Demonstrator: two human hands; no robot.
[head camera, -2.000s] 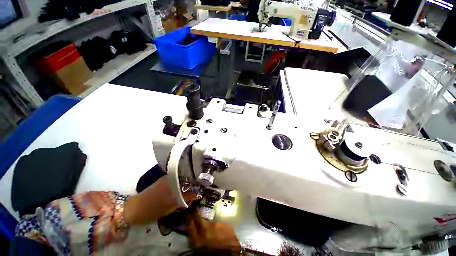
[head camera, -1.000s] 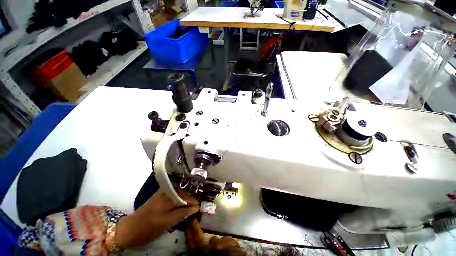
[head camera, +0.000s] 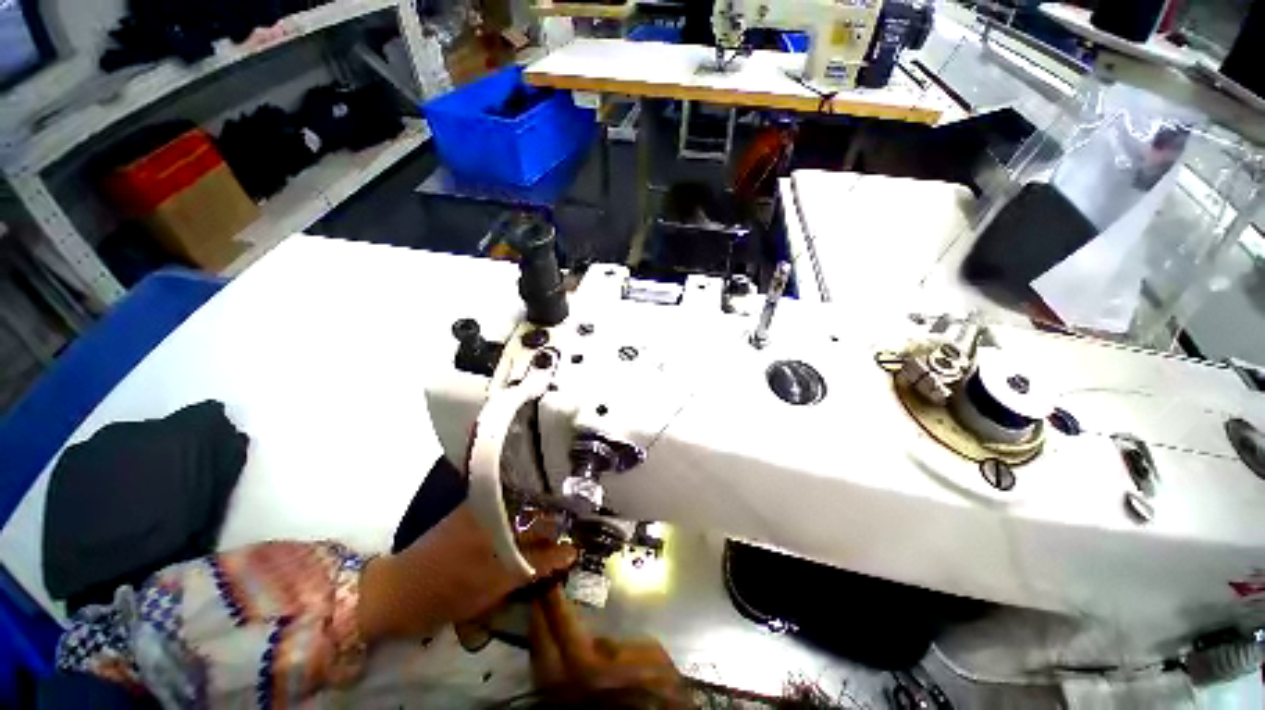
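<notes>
The black workpiece (head camera: 433, 508) lies at the left of the presser foot, mostly hidden by my hands. My left hand (head camera: 451, 576) presses on it, fingertips beside the presser foot (head camera: 599, 538). My right hand (head camera: 597, 663) is low in the picture, its fingers at the near edge of the fabric, touching or close to my left fingertips. The white sewing machine head (head camera: 555, 416) covers part of the work. A lamp lights the metal plate (head camera: 663, 576) beside the foot.
A stack of charcoal panels (head camera: 139, 499) lies on the white table (head camera: 326, 347) at left. The machine arm (head camera: 860, 458) runs to the right. A dark piece (head camera: 819, 603) and snips (head camera: 916, 691) lie under and near it. A blue bin (head camera: 511, 132) stands behind.
The view has shifted slightly. My right hand has moved from beside the plate to below my left fingertips, with its fingers pointing up at the fabric. My left hand stays on the workpiece.
</notes>
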